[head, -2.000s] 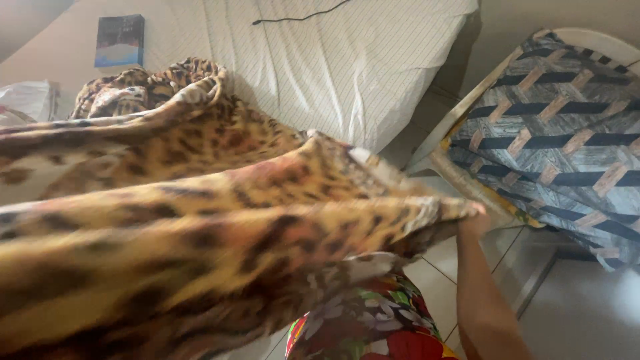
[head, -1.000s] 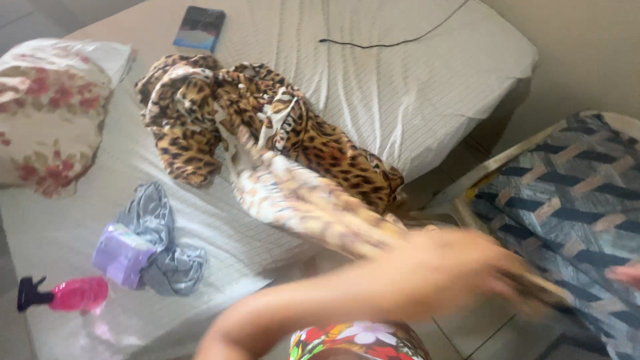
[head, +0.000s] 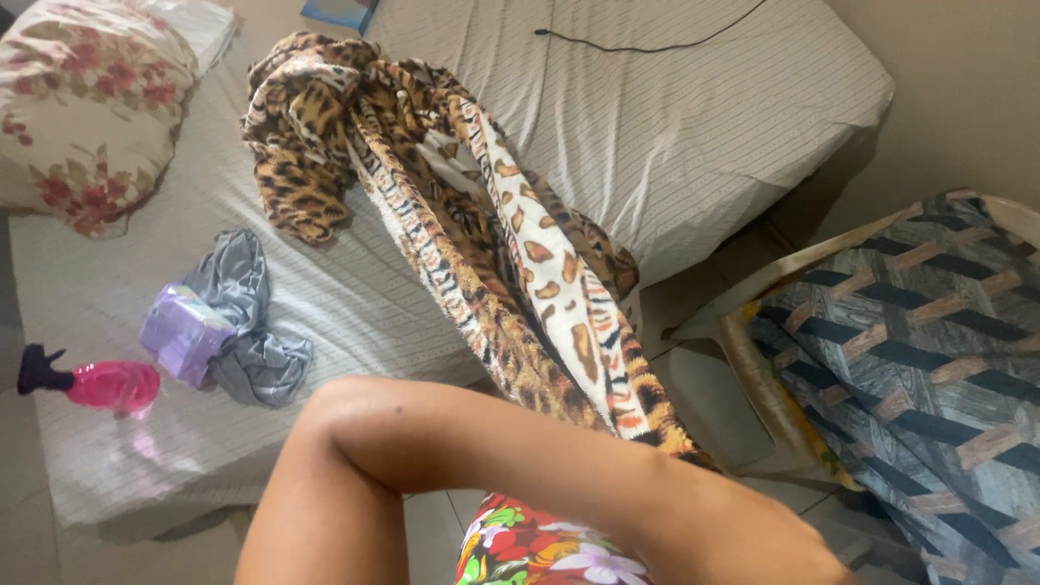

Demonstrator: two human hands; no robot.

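A leopard-print plush blanket (head: 487, 268) lies bunched on the bed, its long folds trailing over the bed's edge and passing behind my left forearm. That arm bends at the elbow and crosses low in the view. Only the wrist and back of my left hand (head: 784, 540) show at the lower right; its fingers are out of sight, so any hold on the blanket is hidden. My right hand is not in view.
The bed (head: 691, 146) bears a floral pillow (head: 89, 114), gray cloth (head: 268, 366), a purple package (head: 183, 329), a pink spray bottle (head: 114, 384), a blue box (head: 341, 12) and a black cable (head: 617, 49). A chair (head: 764, 390) under patterned fabric (head: 918, 325) stands right.
The blanket, spread across the lower view two seconds ago, now hangs in narrow folds from the bed. My left hand has moved down and right since one second ago; the right fingertips have left view.
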